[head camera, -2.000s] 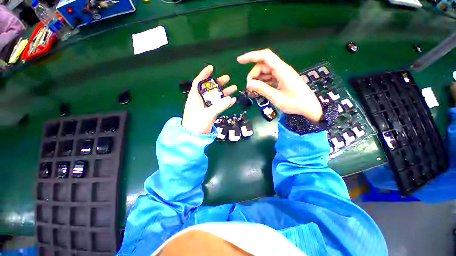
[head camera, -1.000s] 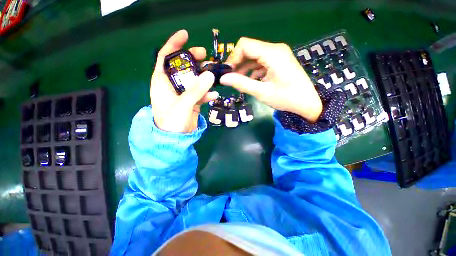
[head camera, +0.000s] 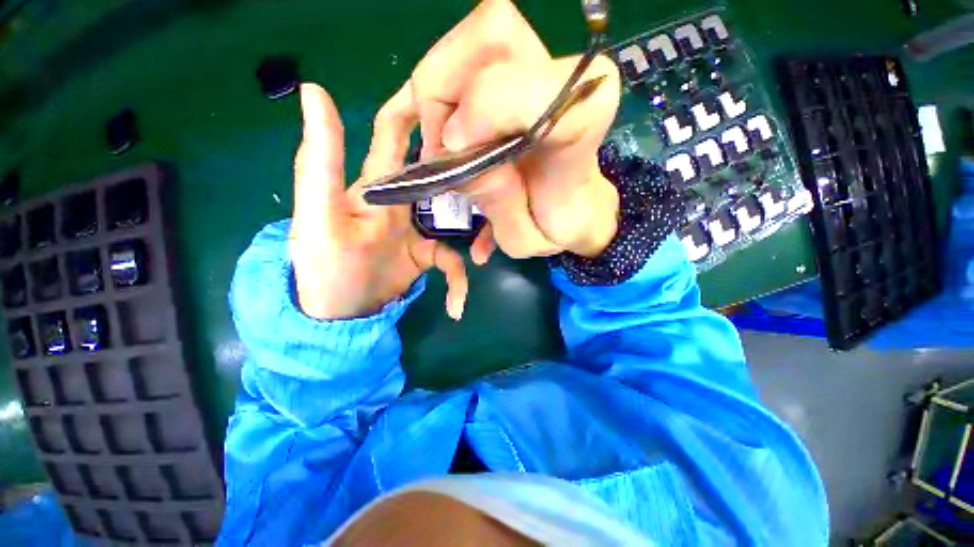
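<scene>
My left hand (head camera: 358, 240) is palm up, thumb raised and apart, with a small black watch housing (head camera: 449, 214) at its fingers; only the white-silver inside and dark lower rim show. My right hand (head camera: 513, 139) is over it and pinches a flat dark module (head camera: 427, 184) seen edge-on. A thin dark flex cable (head camera: 571, 91) runs from the module up past the right hand to a small gold-and-grey end at the top edge. The module crosses in front of the left fingers and hides part of the housing. Whether module and housing touch cannot be told.
A dark grey foam tray (head camera: 160, 353) with glossy black watches is at left. A clear blister tray (head camera: 774, 262) of white L-marked parts is at right, with a black plastic tray (head camera: 844, 203) beyond. Dark units (head camera: 279, 76) lie upper left on the green surface.
My right hand has moved up and over the housing, with the dark module now large and near the camera. The left thumb has lifted off. The view has shifted, and the loose L-marked parts are hidden.
</scene>
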